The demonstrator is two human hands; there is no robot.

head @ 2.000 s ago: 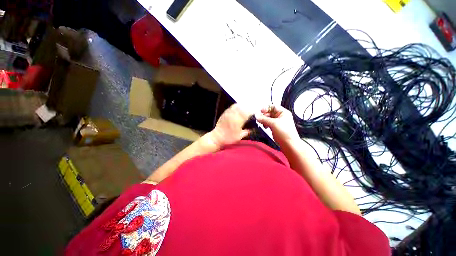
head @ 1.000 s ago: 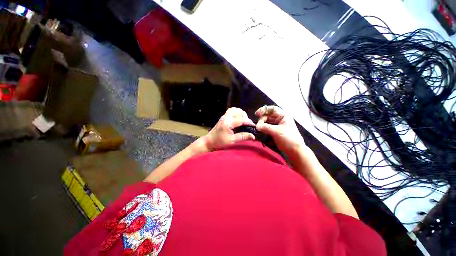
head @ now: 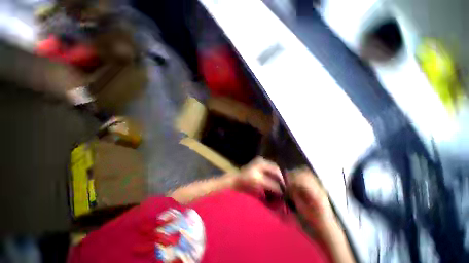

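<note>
The frame is badly blurred. My left hand [head: 260, 176] is at my waist, fingers curled around a small dark coiled cable [head: 273, 194]. My right hand [head: 307, 194] is close beside it on the right, at the table's near edge; its fingers are smeared, and I cannot tell whether they grip the coil. The black cable bundle [head: 362, 180] lies looped on the white table [head: 308, 97] at the right. The open carton [head: 191, 119] stands on the floor beyond my left hand, with dark contents.
A phone-like grey rectangle [head: 270, 53] lies on the table. A dark round bowl-like thing [head: 383, 40] and a yellow thing [head: 438, 69] are at the upper right. A red stool or bin [head: 221, 69] is beyond the carton. A carton with a yellow strip [head: 82, 180] is at the left.
The camera view has swung, so hands, carton and table appear lower in the picture, and the bowl-like and yellow things have come into view. The hands stay close together at the waist.
</note>
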